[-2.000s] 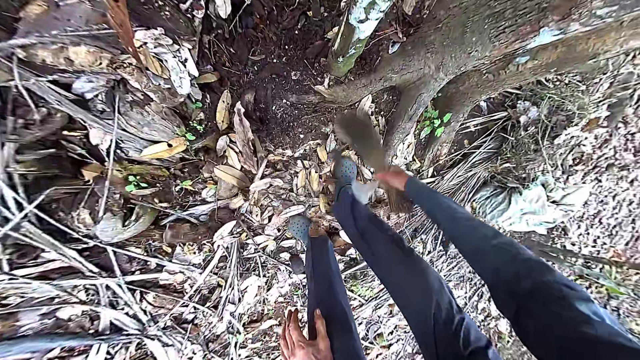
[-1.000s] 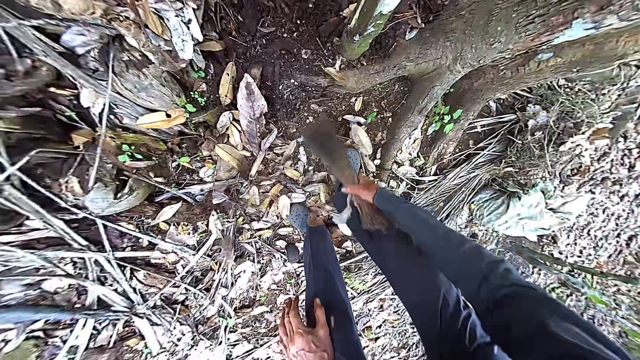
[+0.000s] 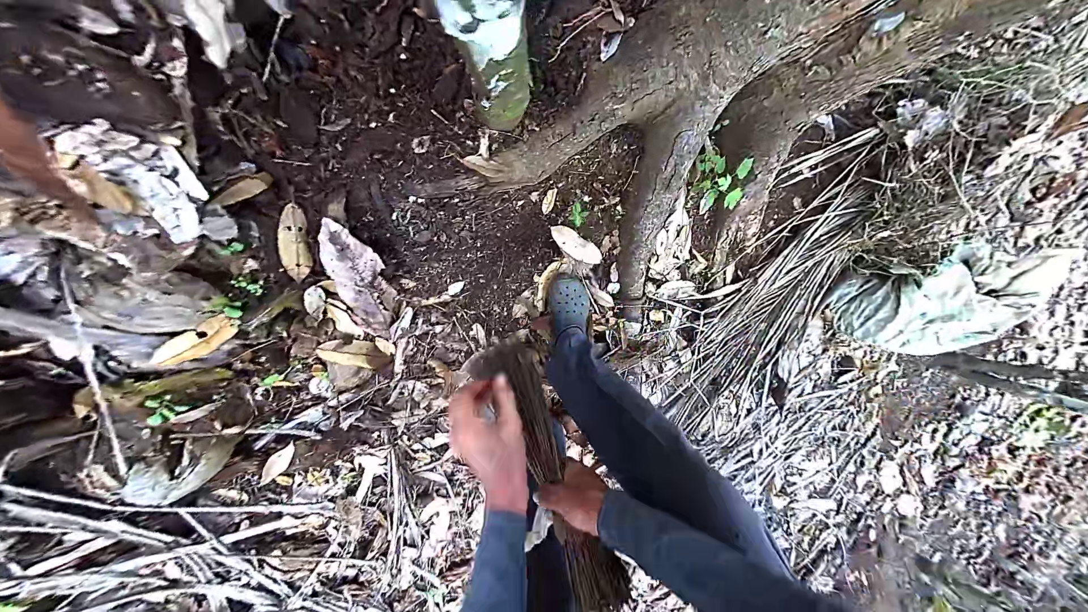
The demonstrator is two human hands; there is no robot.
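Note:
A bundle of thin brown sticks, like a stick broom (image 3: 534,416), lies slanted across the lower middle, in front of my legs. My right hand (image 3: 575,497) is closed around its lower part, with a bit of pale material showing beside the fingers. At the bundle's upper end, on its left side, is my left hand (image 3: 491,433), blurred, with curled fingers. Whether it grips the sticks cannot be told. A perforated clog (image 3: 569,303) is on my one visible foot, above the bundle; the other foot is hidden.
Large tree roots (image 3: 671,110) spread across the upper right. Bare dark soil (image 3: 459,246) lies beyond the clog. Dry leaves (image 3: 353,263) and pale sticks (image 3: 153,535) litter the left. A crumpled pale sheet (image 3: 943,306) rests at the right, near dry palm fronds (image 3: 765,297).
My left hand has risen from the bottom of the view to the upper end of the stick bundle. My right hand and the bundle have come lower, nearer my body.

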